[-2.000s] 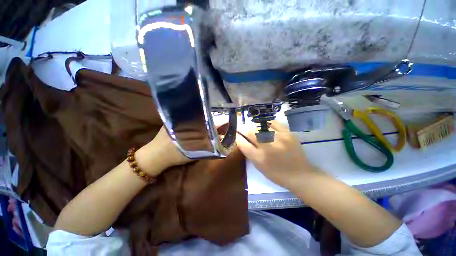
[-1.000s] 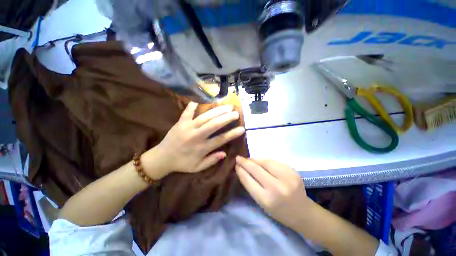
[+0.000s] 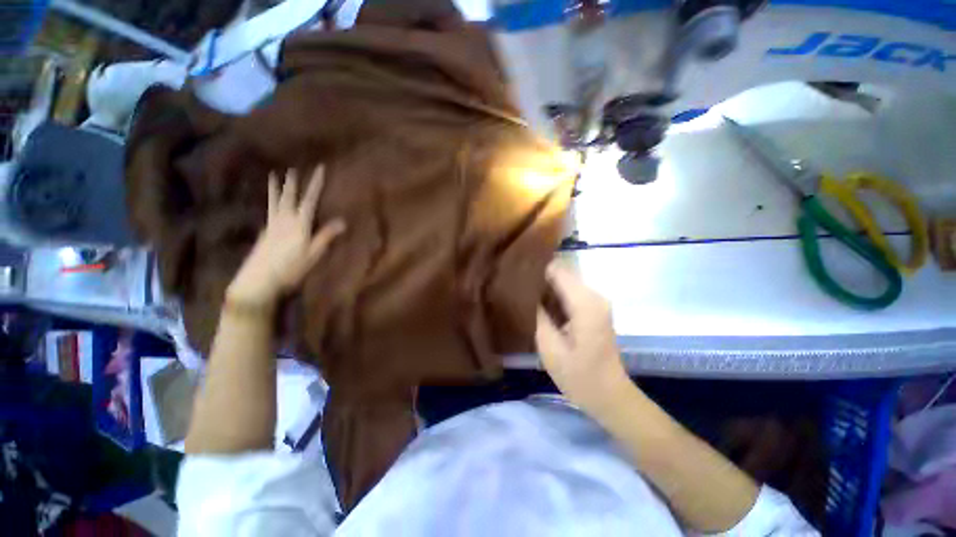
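Observation:
The brown shell fabric (image 3: pixel 409 210) lies spread over the machine table, its right edge at the presser foot and needle area (image 3: pixel 577 142), lit by the lamp. My left hand (image 3: pixel 281 241) lies on the left part of the cloth with its fingers spread, holding nothing. My right hand (image 3: pixel 574 325) is at the right edge of the cloth near the table's front, fingers bent and slightly blurred; the edge seems to be between thumb and fingers. The white sewing machine head (image 3: pixel 797 47) with blue stripe and "JACK" lettering stands at the upper right.
Scissors with green and yellow handles (image 3: pixel 851 246) lie right of the needle, with part of a tan brush (image 3: pixel 946 243) at the frame edge. The ruler-marked table edge (image 3: pixel 776 357) runs in front. Blue plastic baskets (image 3: pixel 860 451) sit below. A grey machine part (image 3: pixel 71 187) stands at the far left.
My left hand has moved left, away from the needle, and its fingers have spread. The brown cloth is spread wider. The view has shifted, and the curved chrome part no longer covers the cloth.

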